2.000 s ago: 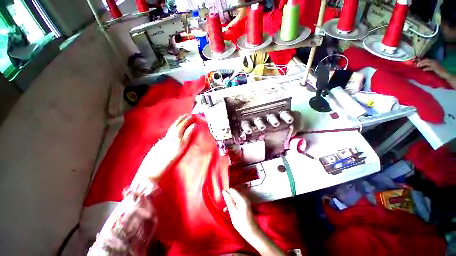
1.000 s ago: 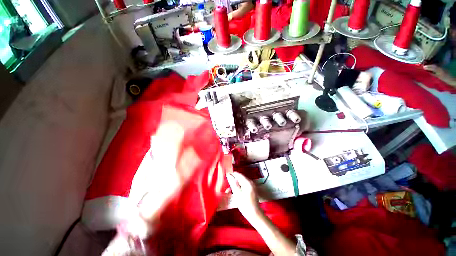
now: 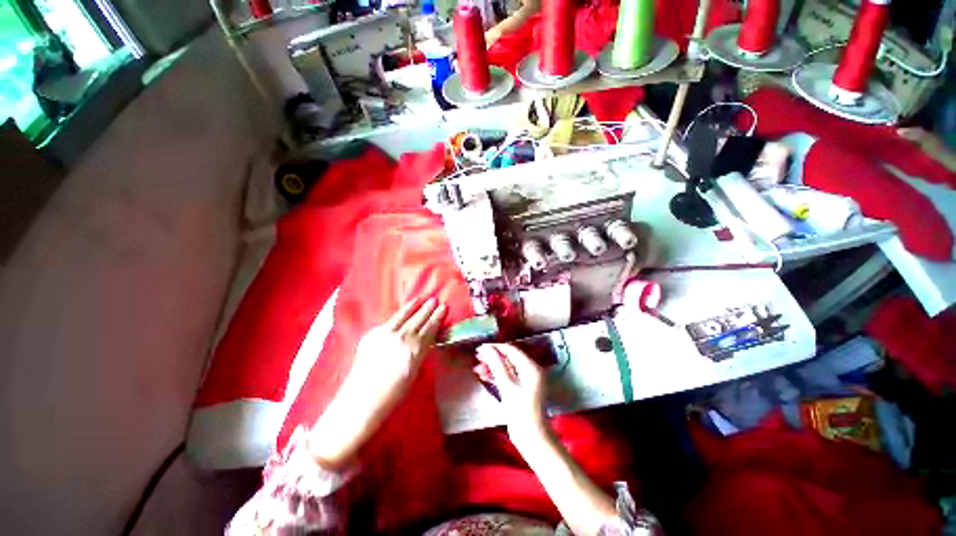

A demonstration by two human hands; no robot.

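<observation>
Red cloth (image 3: 404,257) lies spread left of the overlock machine, its near part hanging toward my lap. The overlock machine (image 3: 566,230) stands in the middle with four pale knobs in a row. My left hand (image 3: 393,351) lies flat on the cloth, fingers pointing at the needle area (image 3: 484,298). My right hand (image 3: 512,382) is just in front of the cloth plate (image 3: 469,331), off the cloth, with fingers curled around a small dark tool that is hardly visible.
Red cones (image 3: 472,52) and a lime green cone (image 3: 633,37) stand behind the machine. A small red-and-white reel (image 3: 641,295) and a green band (image 3: 620,359) are right of the head. A dark stand (image 3: 693,199) is farther back. Heaped red cloth (image 3: 807,482) is low right. Another person's hand shows far right.
The cloth beside the machine has been pulled back leftward, baring the cloth plate. My left hand has swung in close to the needle area. My right hand has let go of the cloth edge.
</observation>
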